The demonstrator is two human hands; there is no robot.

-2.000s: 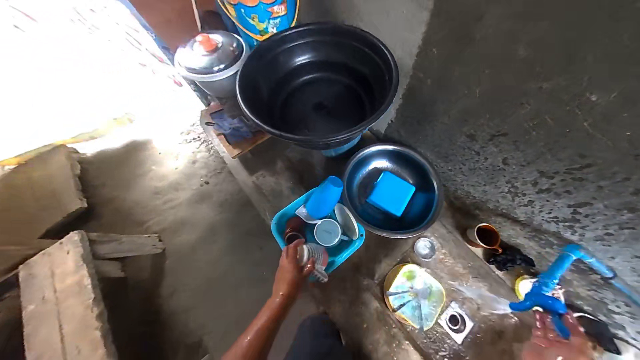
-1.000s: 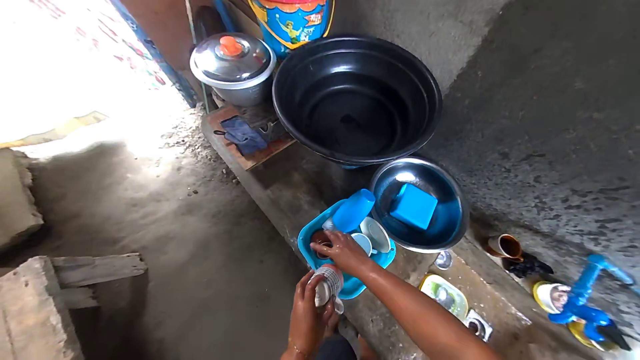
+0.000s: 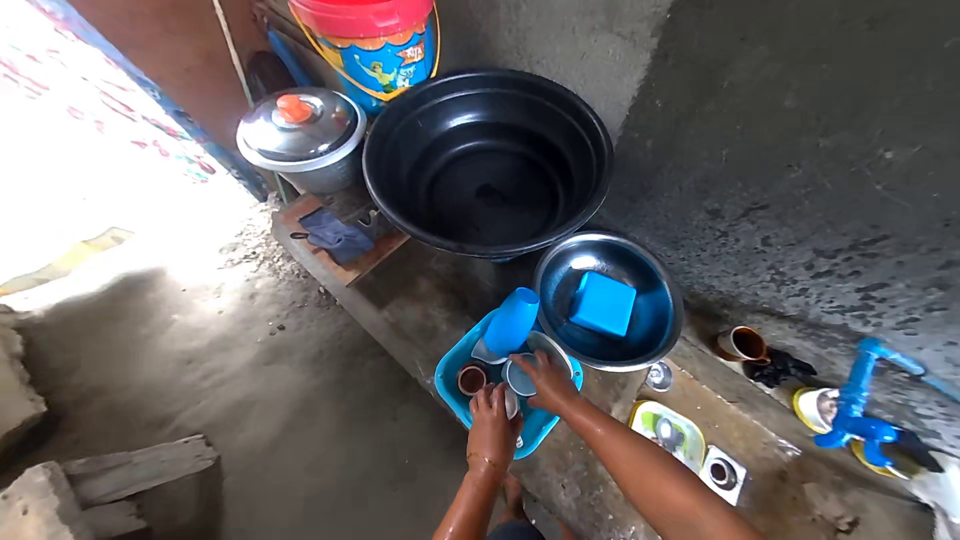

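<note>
A light-blue plastic basin (image 3: 448, 373) holds several dishes. My left hand (image 3: 493, 429) is inside it, its fingers on a small pale cup (image 3: 511, 405); how firmly they hold it cannot be told. My right hand (image 3: 550, 384) reaches in from the right, fingers over the rim of a white cup (image 3: 522, 375); whether it grips the cup is unclear. A brown cup (image 3: 472, 379) stands left of these, and a blue plastic tumbler (image 3: 510, 322) leans at the basin's back. Beside the basin, a steel bowl (image 3: 551, 277) holds a blue square container (image 3: 604, 304).
Behind stand a large black basin (image 3: 487, 187), a lidded metal pot (image 3: 300, 139) and a printed bucket (image 3: 375, 52). At right are a blue tap (image 3: 859, 405), a brown mug (image 3: 742, 344), a square dish (image 3: 667, 433) and a drain (image 3: 722, 474). A concrete wall rises at right.
My right hand has moved from the tap to the light-blue basin. My left hand, earlier holding a striped cup near the basin's front edge, is now inside the basin.
</note>
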